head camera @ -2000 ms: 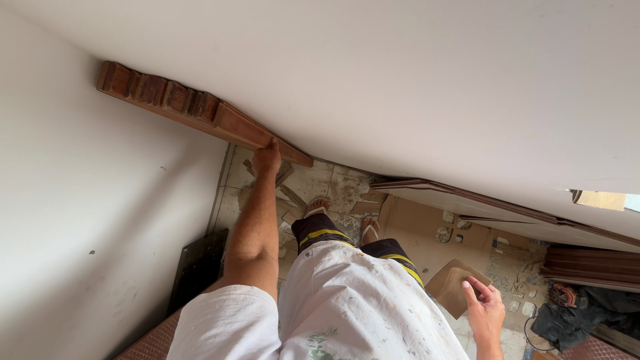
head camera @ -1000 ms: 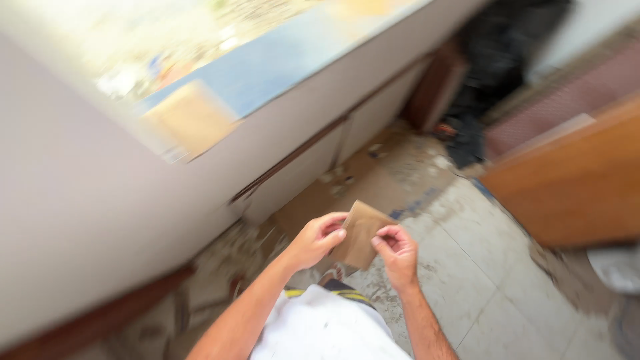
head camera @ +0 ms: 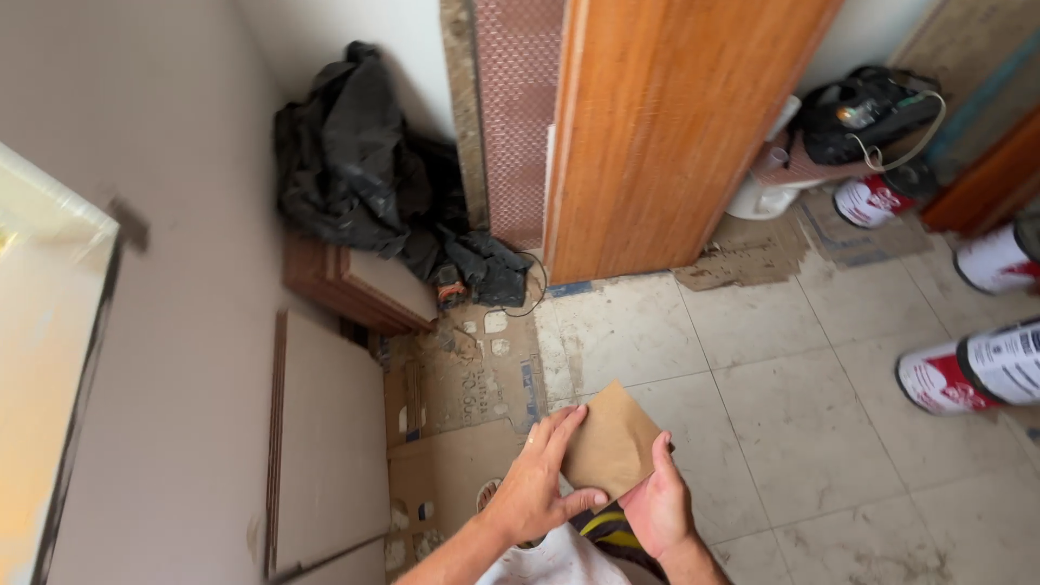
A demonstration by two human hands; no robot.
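A folded piece of brown sheet, probably sandpaper (head camera: 611,445), is held between both hands at the lower middle of the head view. My left hand (head camera: 540,475) has its fingers on the sheet's left edge and its thumb along the lower edge. My right hand (head camera: 662,496) holds the right and lower right side, thumb upward. Below them show a stained white shirt and dark shorts with a yellow stripe.
An orange-brown wooden panel (head camera: 650,138) stands upright ahead. Black plastic or cloth (head camera: 349,162) lies over stacked brown boards (head camera: 357,284) at left. Pale panels (head camera: 329,447) lean along the left wall. Paint cans (head camera: 946,378) stand at right; torn cardboard (head camera: 455,390) covers part of the tiled floor.
My left hand has let go of the long wooden piece it held by the wall and now holds the brown sheet with my right hand. The view has swung far round to the right.
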